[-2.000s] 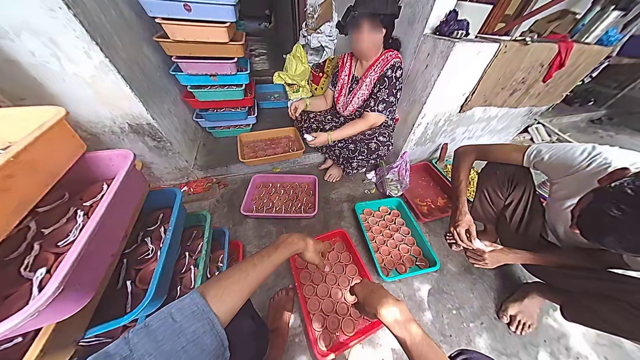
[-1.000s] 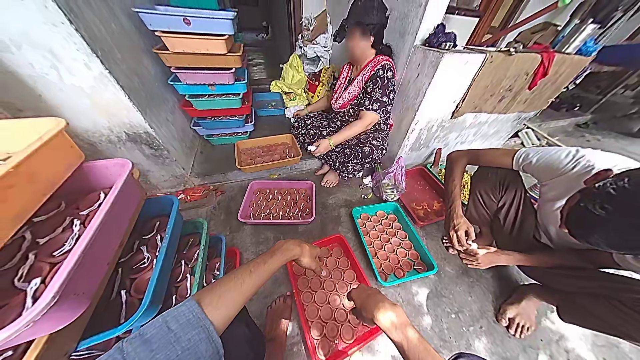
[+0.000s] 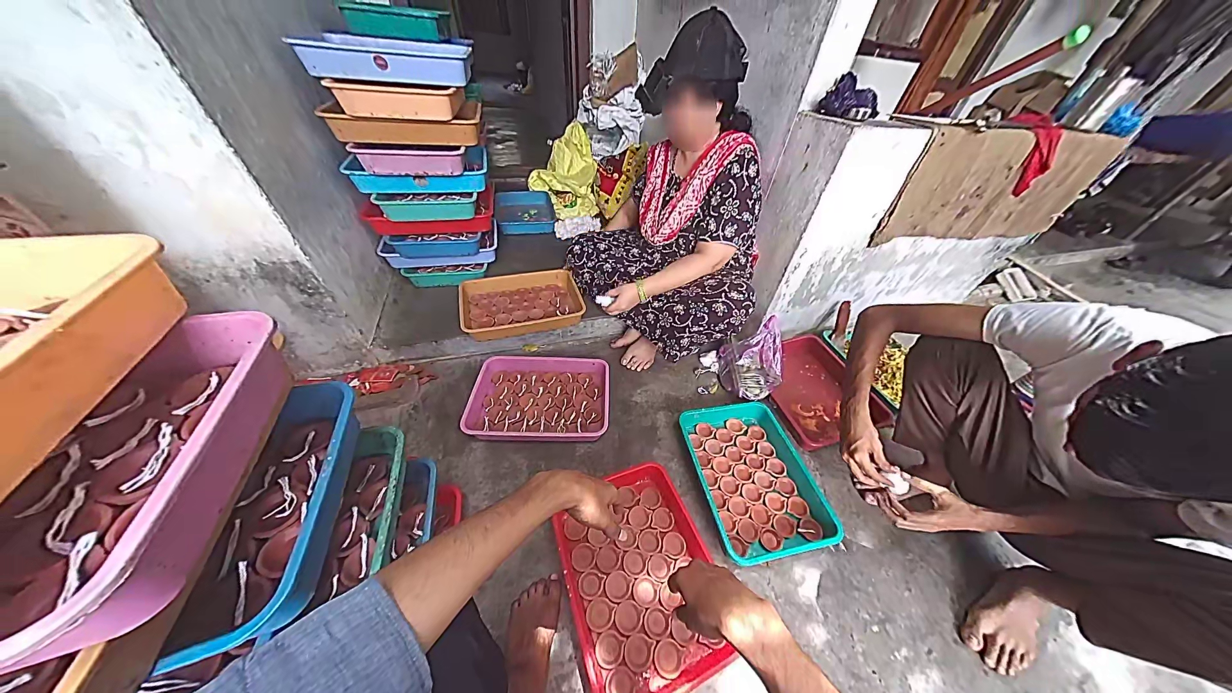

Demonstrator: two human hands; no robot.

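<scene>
A red plastic tray (image 3: 568,577) lies on the ground before me, filled with rows of small round clay lamps (image 3: 636,621). My left hand (image 3: 589,499) reaches over its upper part, fingers pointing down at the lamps; whether it pinches anything is hidden. Over the right side of the tray is my right hand (image 3: 717,599), its fingertips at the lamps and mostly hidden behind the hand. To the right stands a teal tray (image 3: 830,525) of similar clay lamps. Beyond, a pink tray (image 3: 535,436) holds lamps with white wicks.
Wick-filled trays in a pink tub (image 3: 245,361) and blue tub (image 3: 327,481) crowd my left. A person (image 3: 693,221) sits behind an orange tray (image 3: 520,330). Another person (image 3: 1039,433) crouches at right, holding something white, near a red tray (image 3: 808,385). Stacked trays (image 3: 414,130) stand by the wall.
My hands stay over the red tray, with only small shifts. The seated person's head has tipped slightly and the view has moved a little.
</scene>
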